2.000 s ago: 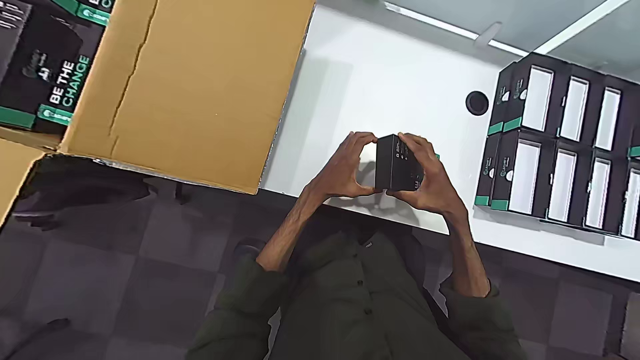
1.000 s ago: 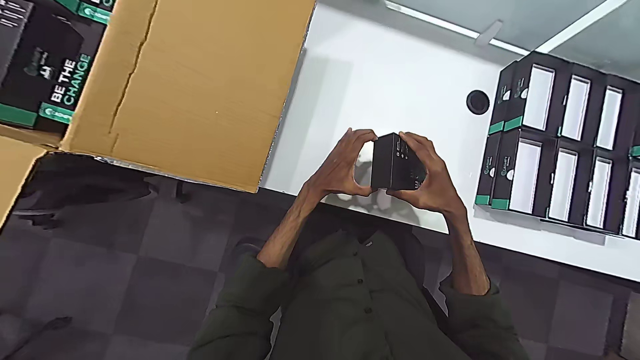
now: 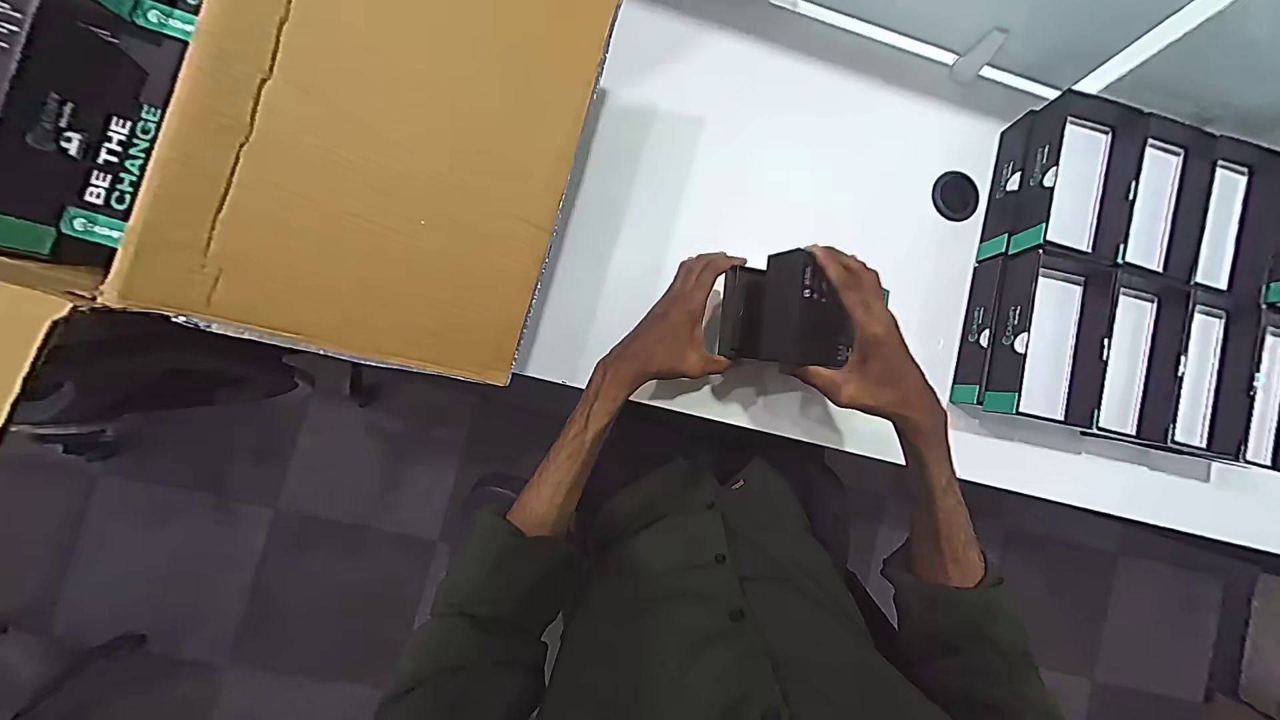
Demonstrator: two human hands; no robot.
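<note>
Above the front edge of a white table, both my hands hold a black cardboard box that bears small writing. My left hand grips a narrower black part at the box's left side, with the thumb below and the fingers above. This part stands out from the main body, and a step shows between the two. My right hand clasps the body's right side, its fingers over the top edge and its thumb at the bottom. The inside of the box is hidden.
A large brown cardboard carton stands at the left, with printed black and green boxes inside. On the white table, a round black disc lies beside stacked black boxes with pale windows. Glass panels border the back.
The narrower black part now stands out at the box's left side, where the earlier frames show one compact block. My left hand has moved slightly left, away from my right.
</note>
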